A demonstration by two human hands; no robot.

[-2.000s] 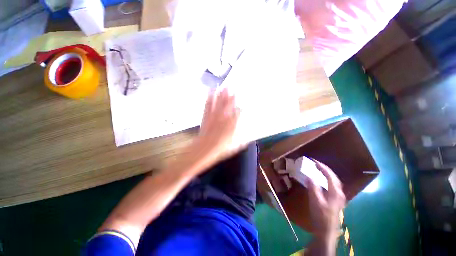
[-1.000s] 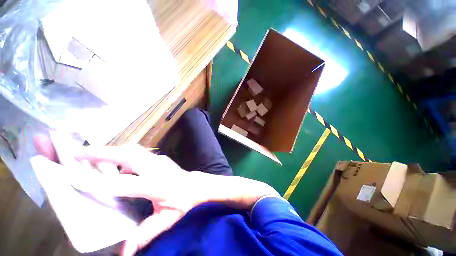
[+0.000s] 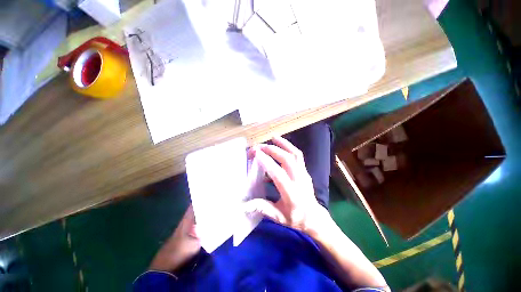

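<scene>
A white box blank, overexposed, is held upright over my lap at the desk's near edge, with a narrower flap along its right side. My left hand holds it from the left and behind; most of its fingers are hidden by the card. My right hand is on the right side of the card, fingers bent against the flap. More white blanks lie overexposed on the desk.
An open brown carton with several small white pieces stands on the floor at the right. Eyeglasses rest on paper sheets. An orange tape roll sits at the desk's left. A small white box is behind it.
The view has swung back to the left, so the tape and glasses show fully again. The blank is now upright over my lap, with my right hand at its right side.
</scene>
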